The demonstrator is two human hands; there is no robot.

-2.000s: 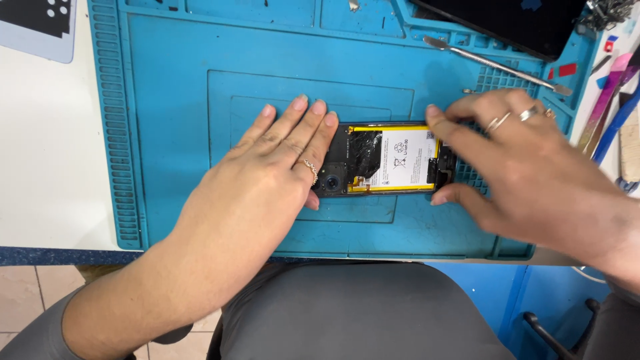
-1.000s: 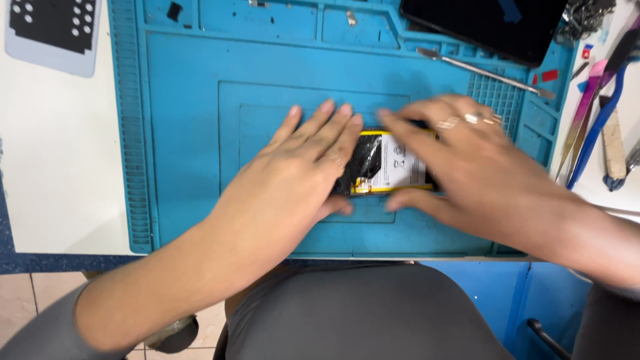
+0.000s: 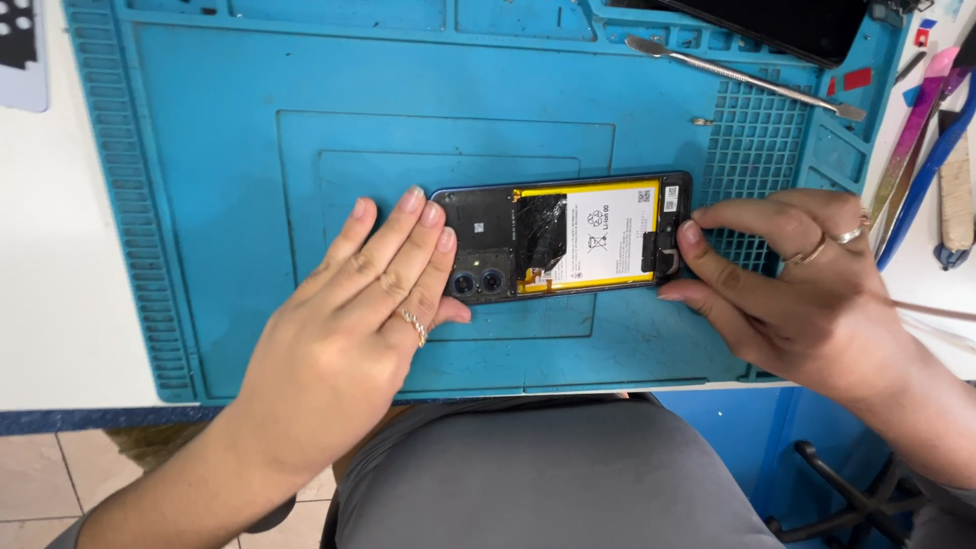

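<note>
A smartphone without its back cover lies on a blue silicone repair mat, its camera end to the left. Its battery, white with yellow edges and partly covered by black film, shows in the middle. My left hand rests at the camera end, fingers along the upper left corner and thumb by the lower edge. My right hand is at the other end, with bent fingertips at the phone's right edge. Whether either hand grips the phone or only touches it is unclear.
A metal double-ended spatula lies across the mat's upper right, below a dark-screened device. Tweezers and a blue-handled tool lie beyond the mat's right edge. A light panel with black parts is at upper left.
My right hand has moved off the battery area, back to the phone's right end, uncovering more of the phone. My left hand now covers less of the camera end; two lenses show.
</note>
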